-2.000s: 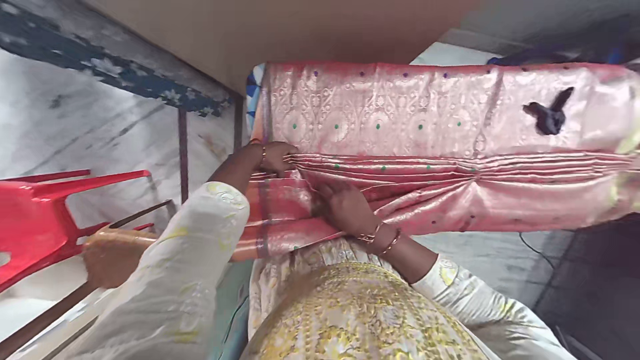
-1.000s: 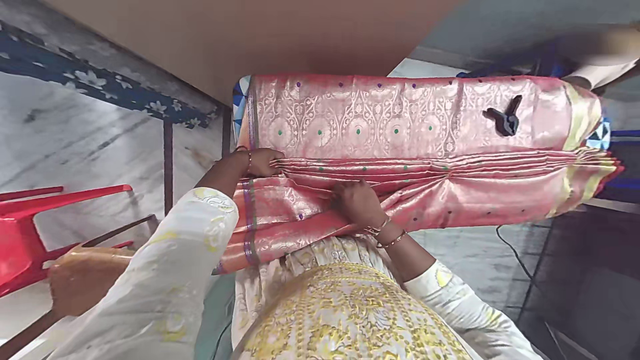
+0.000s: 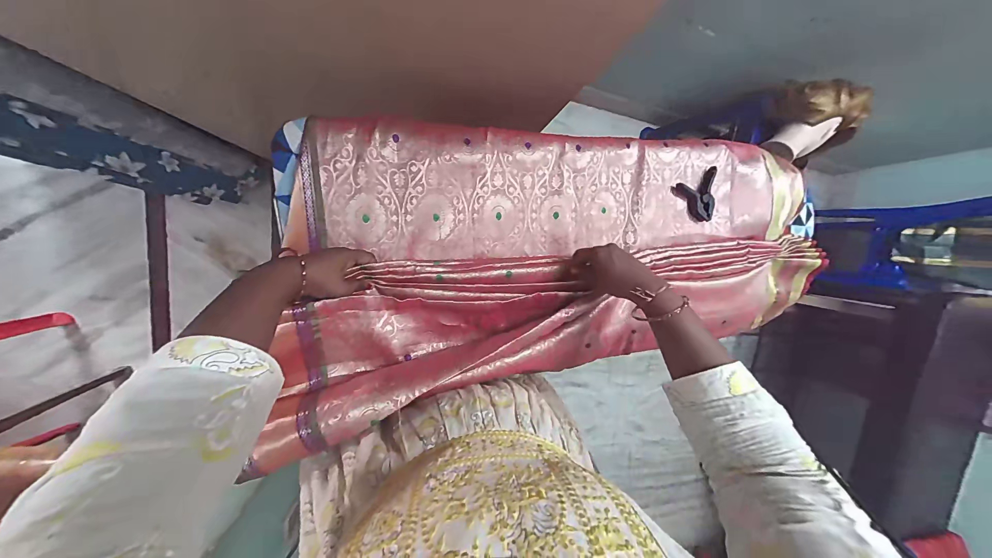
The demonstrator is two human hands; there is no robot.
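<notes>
A pink brocade sari with woven motifs lies spread across a long narrow surface, narrow pleats running lengthwise along its middle. My left hand grips the left end of the pleats near the purple-edged border. Farther right, my right hand is closed on the same pleats, its fingers partly hidden from view. A loose fold of the sari hangs toward my lap below both hands. On the flat part, beyond my right hand, rests a black clip. The pleats fan out at the sari's right end.
A blue-and-white patterned cloth shows under the sari's left end. At the upper right is what looks like a mannequin head with light brown hair. Blue plastic furniture stands at the right, part of a red chair at the left.
My right hand has moved right along the pleats, away from my left hand, which still holds the left end. The pleats between the hands now lie straighter.
</notes>
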